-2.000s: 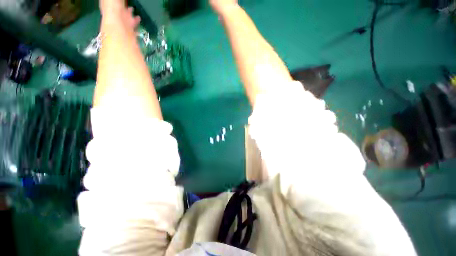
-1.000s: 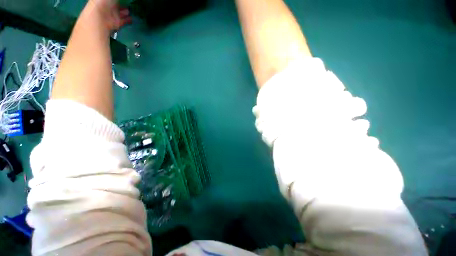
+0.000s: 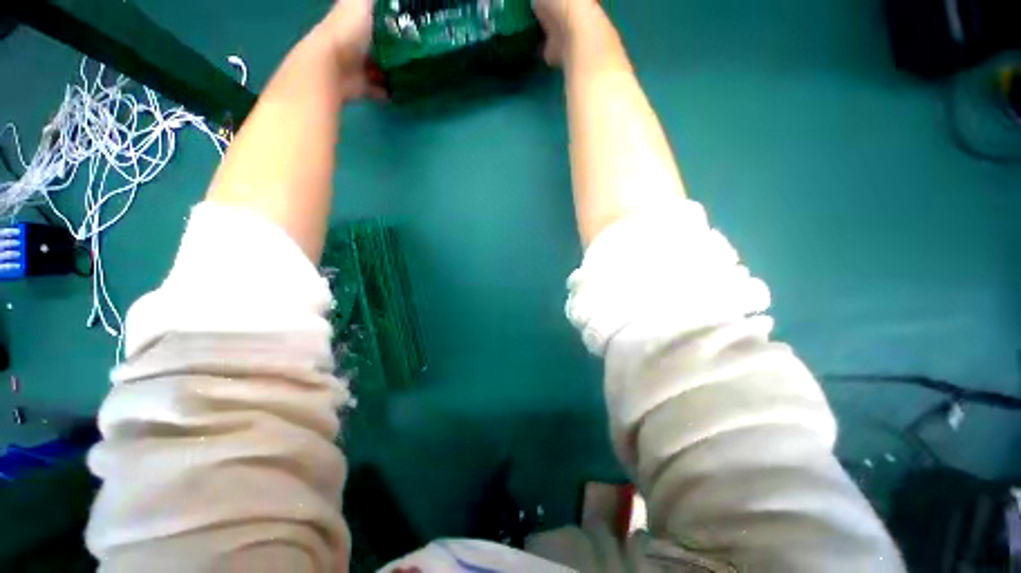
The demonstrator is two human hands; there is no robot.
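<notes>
A thick stack of green circuit boards (image 3: 453,50) is at the top edge of the head view, partly cut off, with white and silver parts on its upper face. My left hand (image 3: 356,50) grips its left side and my right hand (image 3: 556,28) grips its right side. Both hands are partly cut off by the top edge. Another group of green boards (image 3: 384,302) stands in a leaning row on the green bench (image 3: 493,257), beside my left forearm, which hides part of it.
Tangled white wires (image 3: 123,151) and a blue and black block (image 3: 39,249) lie at the left. A dark green bar (image 3: 134,50) crosses the upper left. A black unit (image 3: 952,34) is at the upper right. Black cords (image 3: 918,386) lie at the right.
The stack of boards has come further into view between my hands. My left hand has moved right onto its side, and my right hand has come into view. The standing boards appear higher and smaller.
</notes>
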